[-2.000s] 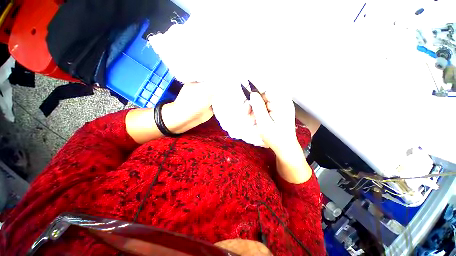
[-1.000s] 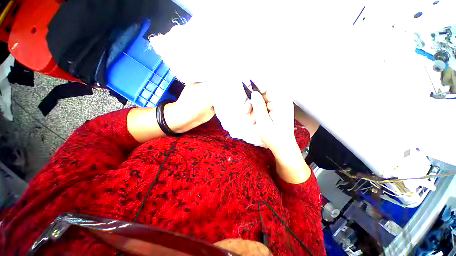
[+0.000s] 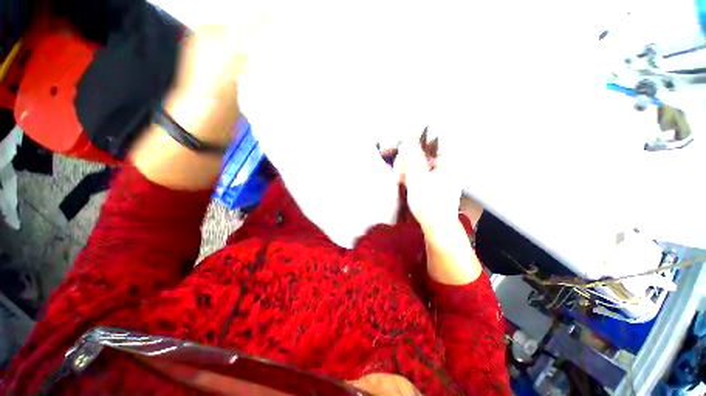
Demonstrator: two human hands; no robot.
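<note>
The white cloth (image 3: 325,147) is overexposed; it lies on the table and hangs over its front edge towards my lap. My right hand (image 3: 426,182) is at the table's front edge, holding the thread snips (image 3: 429,143), whose dark blades point up and away from me. My left hand (image 3: 221,58) is at the cloth's left side, blurred and washed out against the white; its fingers cannot be made out, so its grip cannot be told.
A blue crate (image 3: 238,170) is below the table at left, partly hidden by my left forearm. A red-orange object (image 3: 54,100) with black cloth (image 3: 128,85) stands far left. Metal machine parts (image 3: 649,85) are at upper right. A bin with pale strips (image 3: 631,298) is below right.
My left hand has moved up and left, away from my right hand. The cloth now hangs lower in front of me. The snips' blades look farther apart.
</note>
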